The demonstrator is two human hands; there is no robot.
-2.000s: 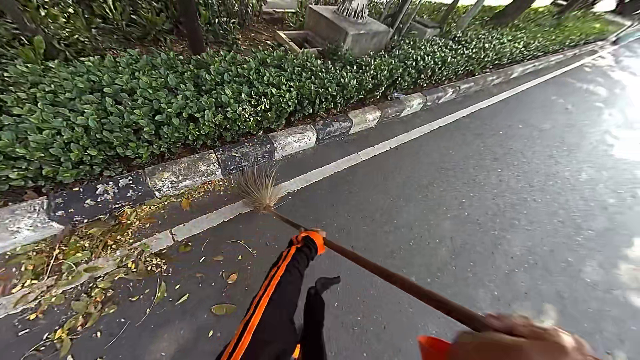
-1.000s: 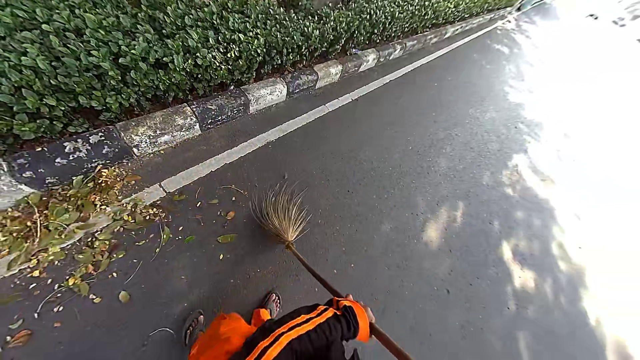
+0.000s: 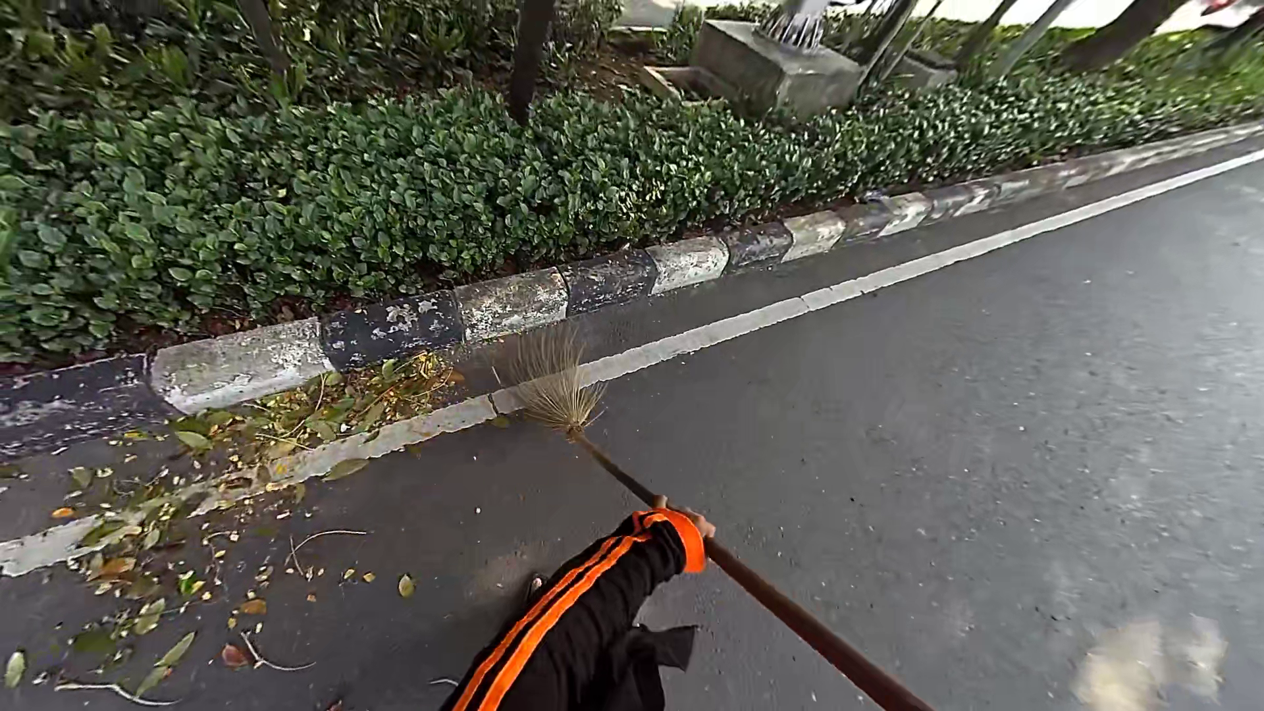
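A long-handled stick broom (image 3: pixel 800 617) runs from the lower right up to its splayed bristles (image 3: pixel 555 390), which lie over the white edge line by the kerb. My left hand (image 3: pixel 683 515), at the end of a black sleeve with orange stripes and an orange cuff, is closed around the handle a short way behind the bristles. My right hand is outside the frame. Fallen leaves and twigs (image 3: pixel 326 415) are heaped against the kerb just left of the bristles, and more leaves (image 3: pixel 148 617) are scattered on the asphalt at the lower left.
A kerb of black and white painted blocks (image 3: pixel 513 304) borders the road, with a low leafy hedge (image 3: pixel 395 197) behind it. Concrete planter blocks (image 3: pixel 780 69) and tree trunks (image 3: pixel 530 59) stand beyond. Grey asphalt (image 3: pixel 948 415) stretches to the right.
The broom's bristles have moved from the open asphalt over to the edge line near the kerb. My right hand, seen at the lower right two seconds ago, is out of view. The view has shifted.
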